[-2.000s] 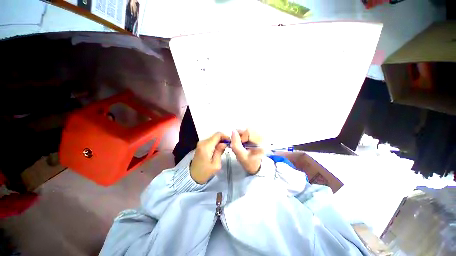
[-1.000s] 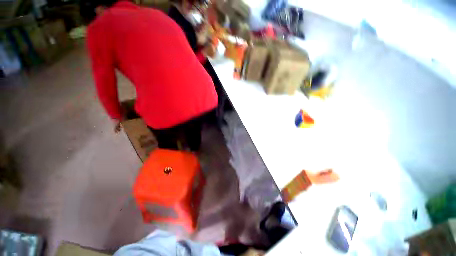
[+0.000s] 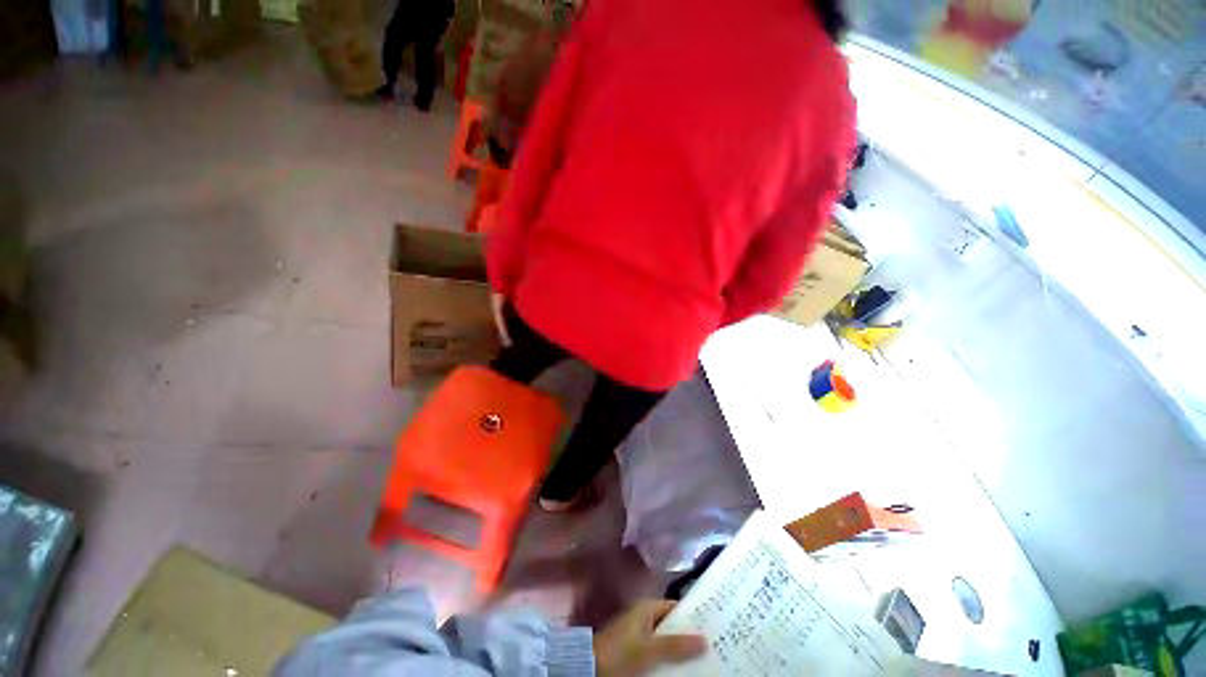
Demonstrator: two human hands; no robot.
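Note:
The open record book [image 3: 767,611] has white pages with handwritten columns. It lies tilted at the bottom, against the near edge of the white table. My left hand [image 3: 648,641], bare below a pale blue-grey sleeve, grips its left edge, with a finger over the page; the lower part of the hand is cut off by the frame. My right hand is out of the picture. No pen shows.
A person in red stands ahead, against the table [image 3: 946,542]. An orange stool [image 3: 483,430] and an open carton [image 3: 443,337] stand on the floor. An orange box [image 3: 829,524], tape roll [image 3: 832,386] and phone-like object [image 3: 901,619] lie on the table.
The view has swung left and up from the book and both hands. The person in red has straightened from bending over the carton and moved to the table. The book and left hand are back in view.

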